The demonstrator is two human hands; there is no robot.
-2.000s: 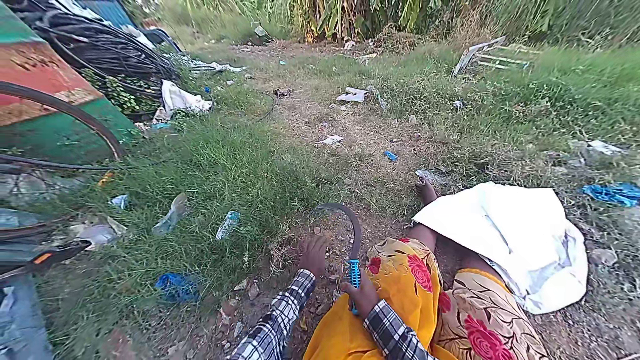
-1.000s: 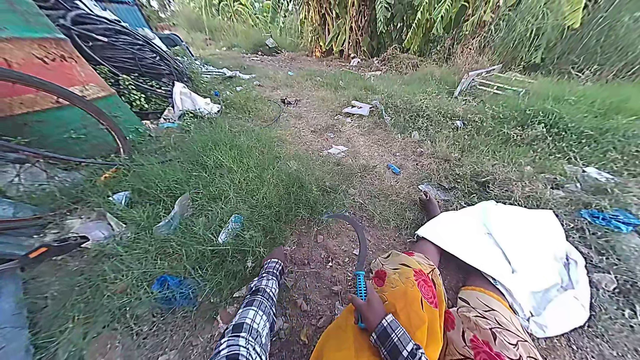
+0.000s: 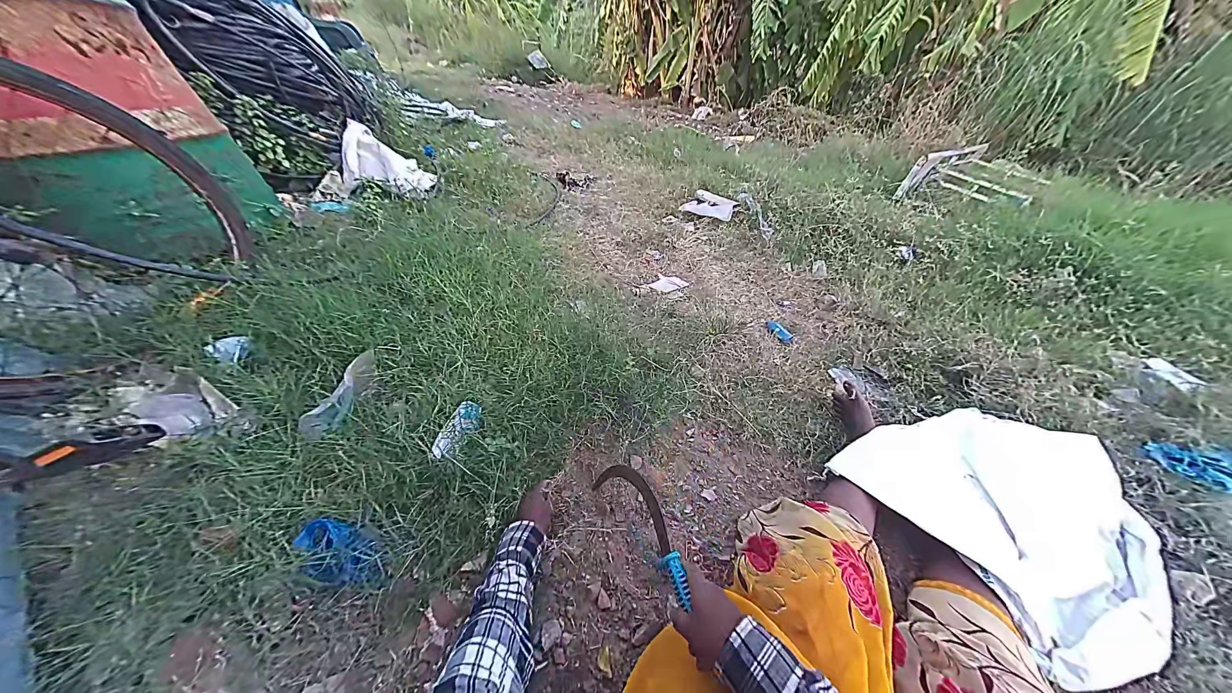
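Note:
A sickle [image 3: 649, 500] with a curved dark blade and a blue ribbed handle is in my right hand [image 3: 707, 616], near my knee. Its blade curves up and to the left over bare soil. My left hand [image 3: 537, 507] is low at the edge of the green grass [image 3: 520, 385], its fingers mostly hidden, so I cannot tell what it grips. A yellow floral cloth [image 3: 818, 587] covers my bent leg. White sheeting [image 3: 1030, 529] lies over my other lower leg.
A plastic bottle [image 3: 456, 430] and a blue plastic bag [image 3: 339, 552] lie in the grass on the left. Black hoses [image 3: 279, 77] are coiled behind a painted red and green surface [image 3: 115, 144]. A broken frame [image 3: 962, 178] lies at the back right.
My left hand was over the bare soil beside the sickle two seconds ago; it is now farther left, at the grass edge. The sickle stays in my right hand.

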